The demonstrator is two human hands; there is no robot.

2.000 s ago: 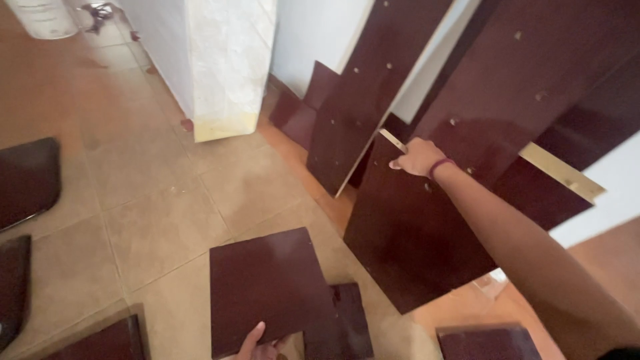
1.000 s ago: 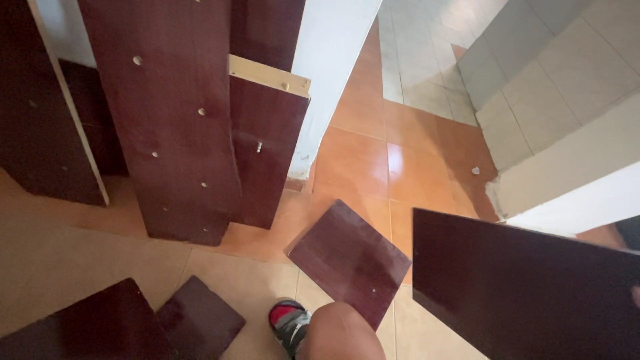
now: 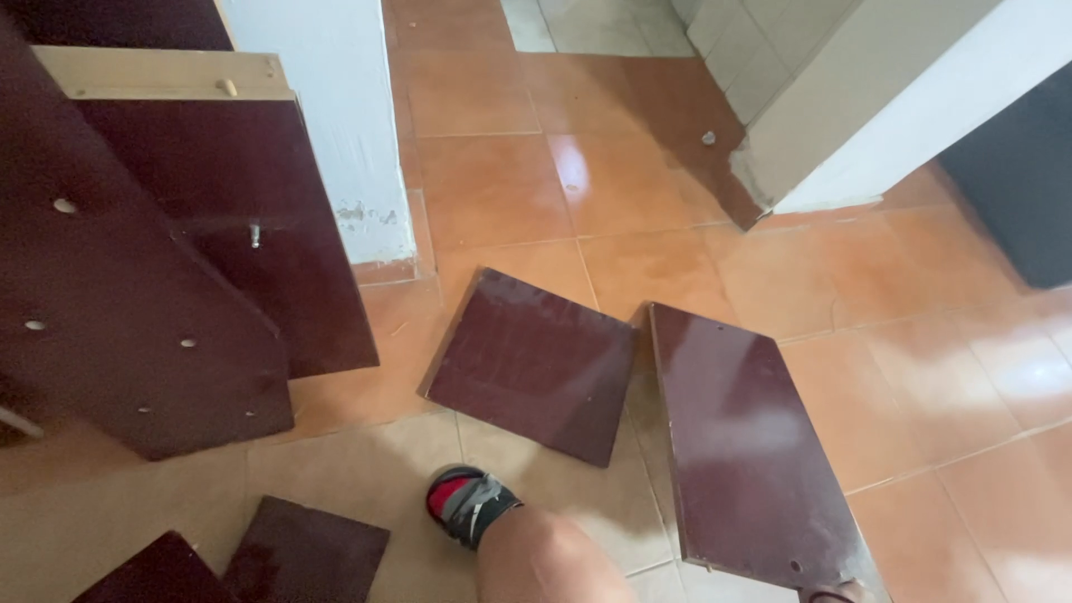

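A long dark reddish-brown board (image 3: 745, 452) is at the lower right, angled, with a hole near its lower end. At that end, cut by the bottom edge, shows a bit of skin with a dark band (image 3: 831, 593). It may be my right hand, but its grip cannot be made out. My left hand is out of view. A squarish board (image 3: 536, 368) of the same colour lies flat on the floor just left of the long one. Two smaller pieces lie at the lower left, a dark panel (image 3: 310, 548) and another panel (image 3: 159, 574).
Large drilled panels (image 3: 126, 293) stand at the left beside a white wall end (image 3: 327, 142); one bears a metal pin (image 3: 255, 236). A sandalled foot (image 3: 469, 507) is near the squarish board. A pillar (image 3: 837, 117) and a dark object (image 3: 1022, 176) are at the right.
Two seconds ago my right hand was on a standing panel and my left hand touched a board. The view has swung right. The long board at the right has turned since a second ago.
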